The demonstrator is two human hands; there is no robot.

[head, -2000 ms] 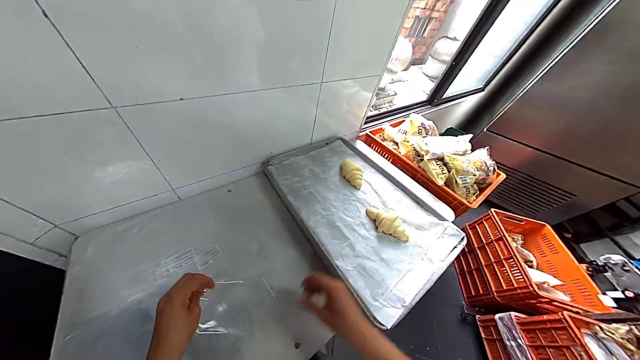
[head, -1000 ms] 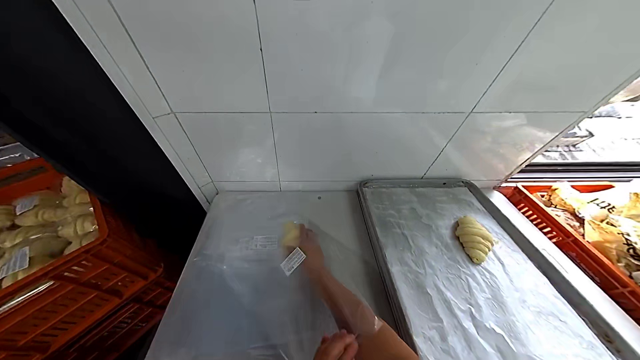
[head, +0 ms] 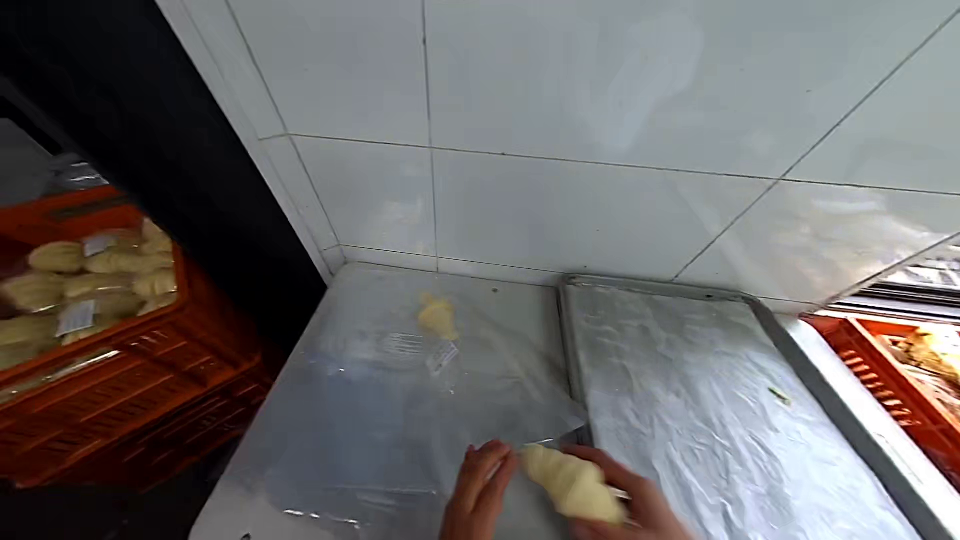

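My right hand, low in the frame, grips a pale, ridged croissant of raw dough. Just left of the croissant is my left hand, its fingers close together near the open edge of a clear plastic bag; whether they pinch the film cannot be told. The bag lies flat on the pale counter. Another dough croissant rests within the bag toward its far end, beside a white printed label. To the right, a metal baking tray lined with crinkled film holds a small green-yellow scrap.
An orange plastic crate with bagged dough pieces stands left, below a dark upright panel. A second orange crate with bagged goods is at the right beneath a window. The white tiled wall closes off the back.
The croissant seen on the tray a second ago is gone from there, and one is in my right hand. That hand has left the croissant in the bag and come nearer. The view has swung left since two seconds ago.
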